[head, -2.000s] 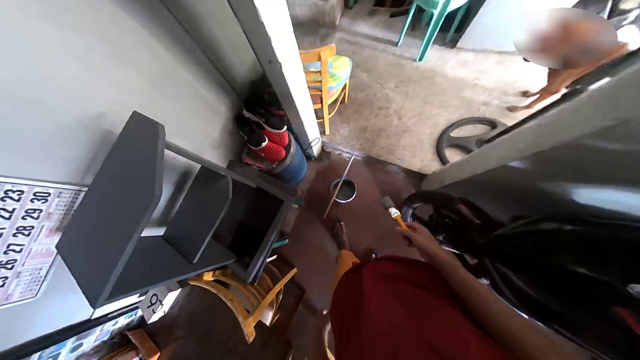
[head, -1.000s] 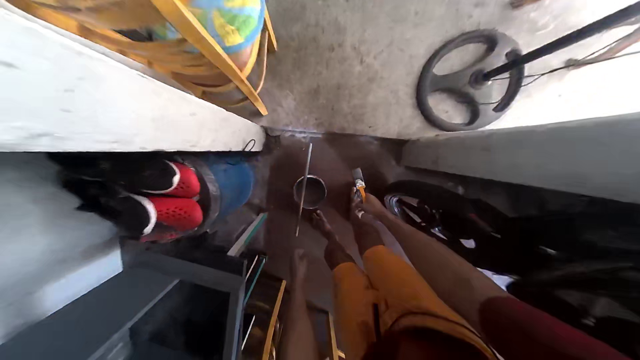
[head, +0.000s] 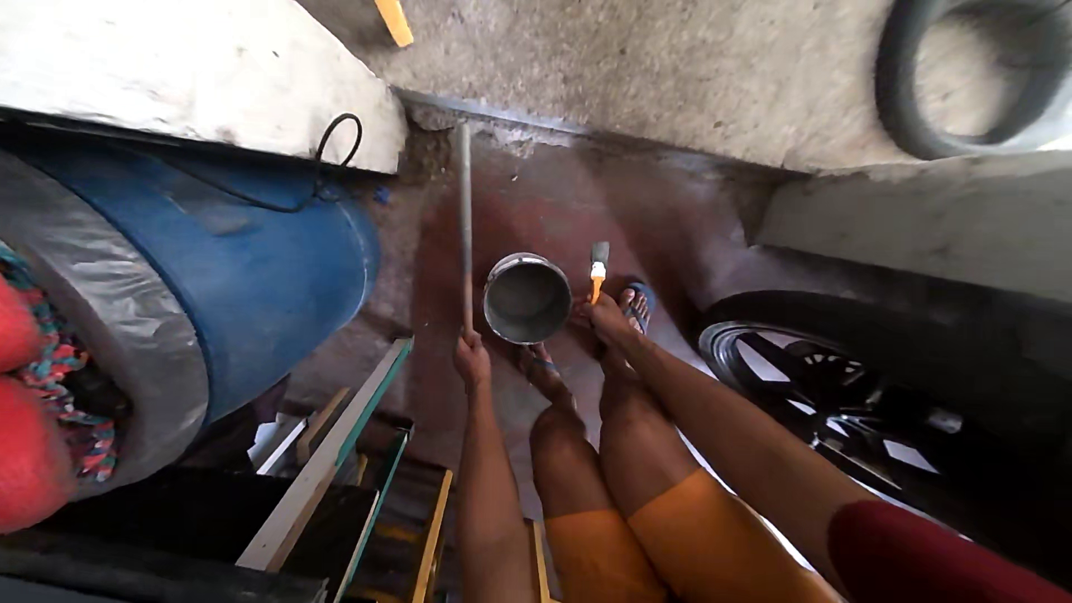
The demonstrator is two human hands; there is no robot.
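My left hand [head: 473, 362] is closed around the lower end of a long thin stick [head: 466, 226], which points away over the floor to the left of an open round bucket [head: 528, 299]. The bucket's inside looks grey; what it holds is not clear. To the right of the bucket, my right hand [head: 609, 318] grips the orange handle of a paintbrush [head: 597, 272] with its dark grey bristles pointing away from me. My feet in flip-flops are on the reddish floor [head: 569, 201] near the bucket.
A blue plastic barrel [head: 251, 251] lies at the left with a black cable [head: 289, 208] by it. Wooden boards [head: 335, 456] are at lower left. A motorcycle wheel [head: 804, 368] stands at the right, below a low concrete wall [head: 904, 218]. A dark round ring [head: 904, 100] is at upper right.
My left hand has taken hold of the stick, which earlier lay across the bucket and now is beside it. The view has moved down and closer to the bucket.
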